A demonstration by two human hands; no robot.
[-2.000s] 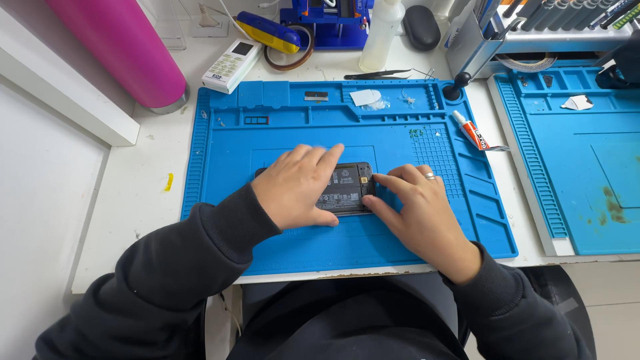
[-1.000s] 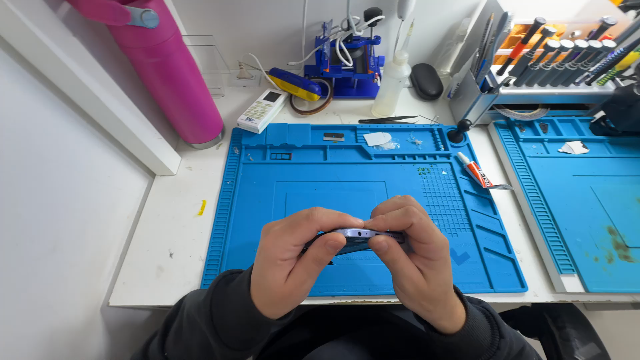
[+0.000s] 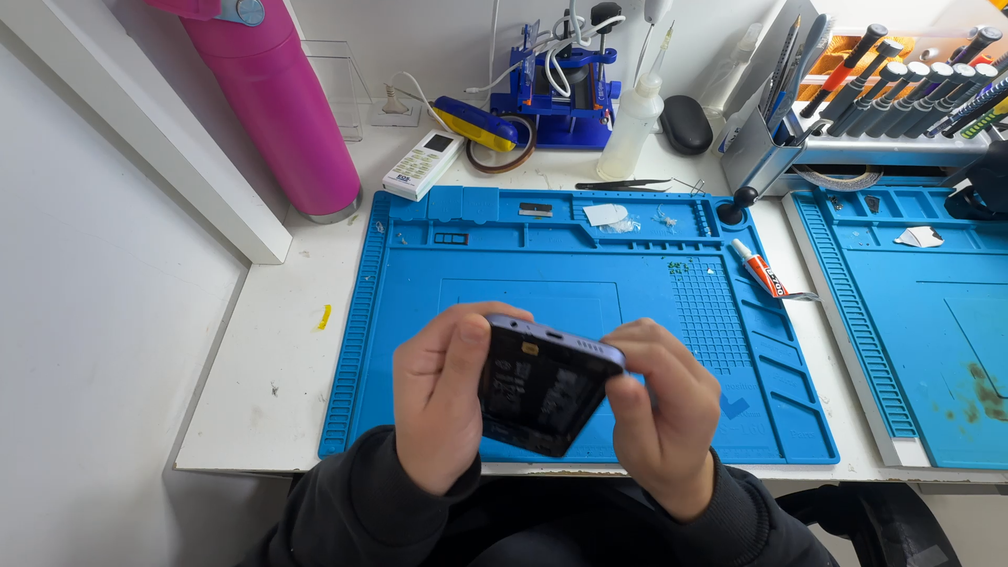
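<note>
A smartphone [image 3: 543, 386] with its back cover off is held tilted above the blue silicone repair mat [image 3: 535, 276]. Its dark inside, with the battery, faces me, and the purple frame edge with the charging port and speaker holes points up and away. My left hand [image 3: 441, 386] grips the phone's left side, thumb near the upper left corner. My right hand [image 3: 665, 402] pinches the upper right corner between thumb and fingers. The fingers hide parts of both sides.
Black tweezers [image 3: 622, 186], a razor blade [image 3: 535, 209] and a glue tube [image 3: 760, 269] lie around the mat's back and right. Behind stand a pink bottle [image 3: 276, 102], a blue clamping fixture [image 3: 571, 94], a plastic dispenser bottle [image 3: 630, 126] and a screwdriver rack [image 3: 890, 150]. A second mat [image 3: 945, 315] lies right.
Two seconds ago the phone was low over the mat; one second ago both hands held it nearly edge-on. Now it is tilted so its open inside shows. The view has shifted.
</note>
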